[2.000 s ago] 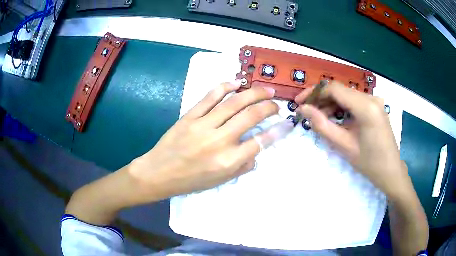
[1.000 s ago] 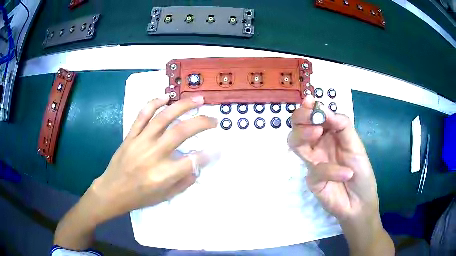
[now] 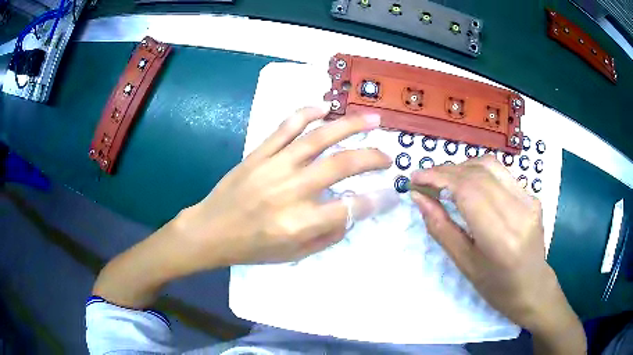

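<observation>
A reddish-brown fixture (image 3: 434,90) lies across the top of the white tray (image 3: 389,291). Its leftmost nest holds a small round component (image 3: 370,89); the other three nests show no such component. Dark-ringed components (image 3: 429,143) stand in rows on the tray below it. My left hand (image 3: 271,197) is spread over the tray's left part, with fingertips at the fixture's lower left edge and a whitish cover on one finger. My right hand (image 3: 489,218) is low over the tray, pinching a thin pick-up pen (image 3: 421,187), mostly hidden, beside a component (image 3: 402,184).
Another red fixture (image 3: 130,104) lies at the left on the green surface. A grey fixture (image 3: 409,21) and a red one (image 3: 581,43) are on the belt beyond the pale rail. A white strip (image 3: 613,236) and thin tweezers (image 3: 613,279) lie at the right. Blue cables (image 3: 38,31) are upper left.
My right hand has come down to the tray from a raised position, where a component showed at its fingertips. The fixture's second nest held a component two seconds ago and now shows none. The camera view has shifted.
</observation>
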